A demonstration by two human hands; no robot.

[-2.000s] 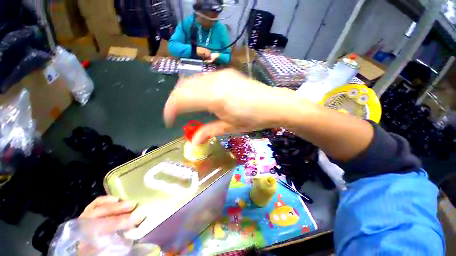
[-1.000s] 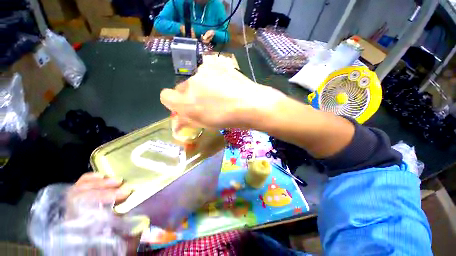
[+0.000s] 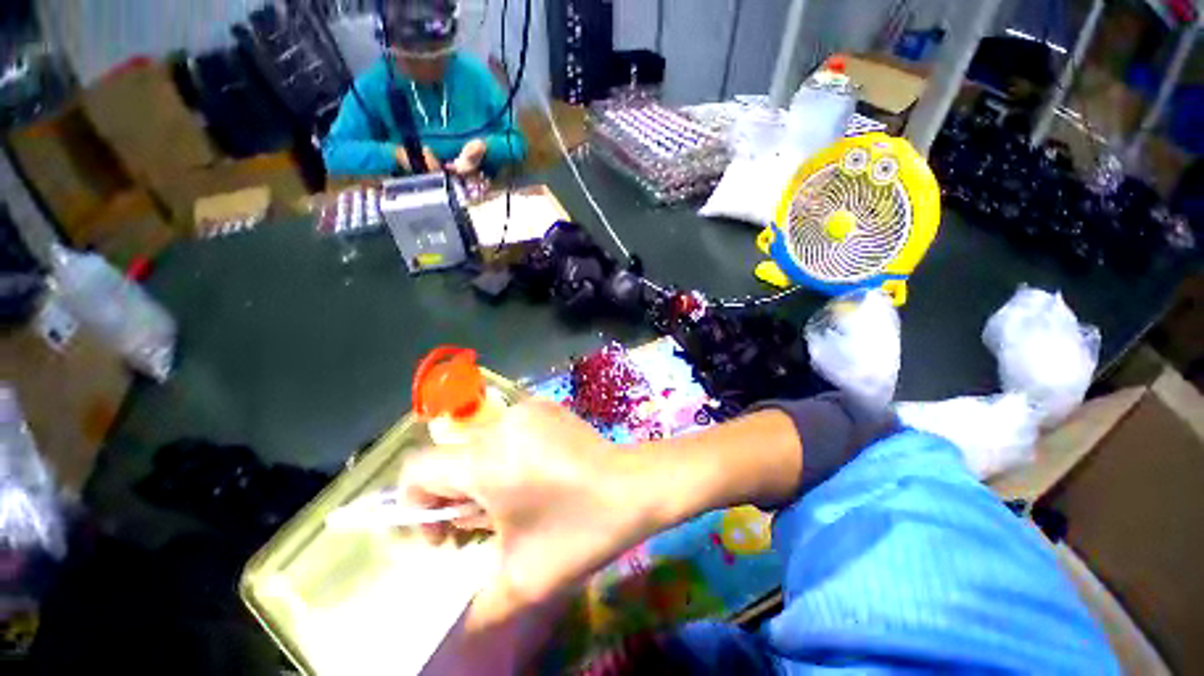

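A large rectangular metal can point(image 3: 297, 594) with a gold-greenish top stands in front of me at the lower left. A red cap point(image 3: 449, 384) sits on the spout at its far corner. My right hand point(image 3: 528, 495) is over the can top with its fingers closed around the white carry handle point(image 3: 376, 510). My left hand is not in view. The cartoon-printed mat point(image 3: 660, 588) lies partly under my right arm. A loose pile of small red components point(image 3: 610, 386) lies on the mat's far part.
A yellow and blue desk fan point(image 3: 852, 218) stands at the right. Black plastic parts point(image 3: 753, 350) lie beyond the mat, others at left. White bundles point(image 3: 1043, 350) lie near an open carton point(image 3: 1122, 502). A grey device point(image 3: 425, 225) and a person in teal point(image 3: 416, 119) are opposite.
My right hand has moved from the capped spout down to the carry handle. My left hand and the clear bag have gone out of view. The view has turned to the right.
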